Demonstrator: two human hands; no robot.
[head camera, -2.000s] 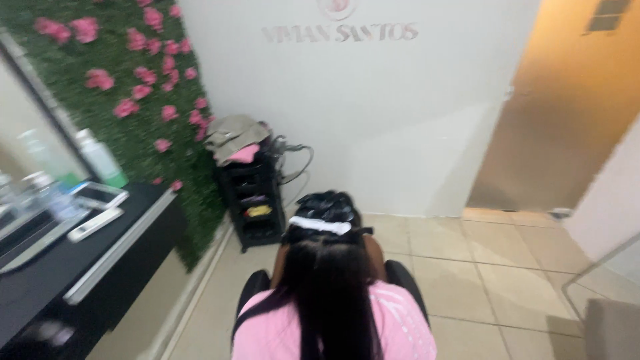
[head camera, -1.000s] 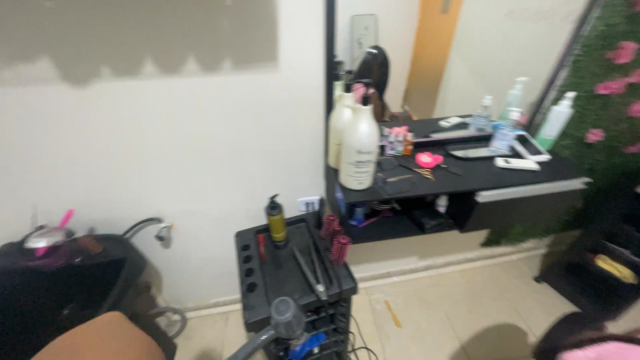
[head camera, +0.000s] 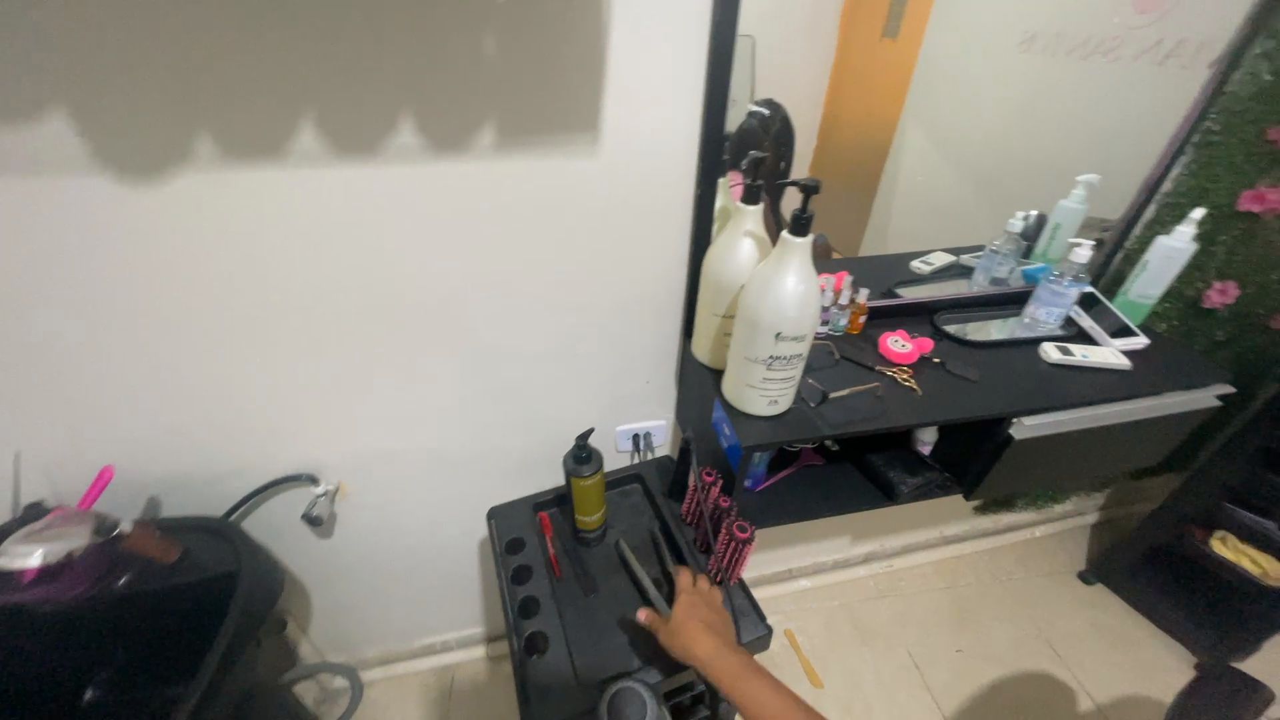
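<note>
My right hand (head camera: 690, 618) reaches in from the lower right over a black salon trolley (head camera: 555, 650). Its thumb and fingers are around the lower part of a dark hair straightener (head camera: 642, 577), whose two arms stand apart and point away from me on the tray. Left of it lie a dark comb (head camera: 580, 570) and a red clip or pen (head camera: 550, 545). A dark pump bottle with an olive label (head camera: 588, 492) stands at the tray's back. Pink and black round brushes (head camera: 733, 550) stand upright along its right side. My left hand is out of view.
A black wall counter (head camera: 1000, 390) below a mirror (head camera: 1010, 130) holds large pump bottles (head camera: 770, 325), scissors (head camera: 900, 376) and glasses (head camera: 840, 392). A grey rounded tool, probably a hair dryer (head camera: 630, 702), sits at the trolley's near end. A black basin (head camera: 230, 600) is at left.
The view has swung left from a seated person with long dark hair to the trolley. My right hand has come into view at the straightener, which lay on the tray one second ago.
</note>
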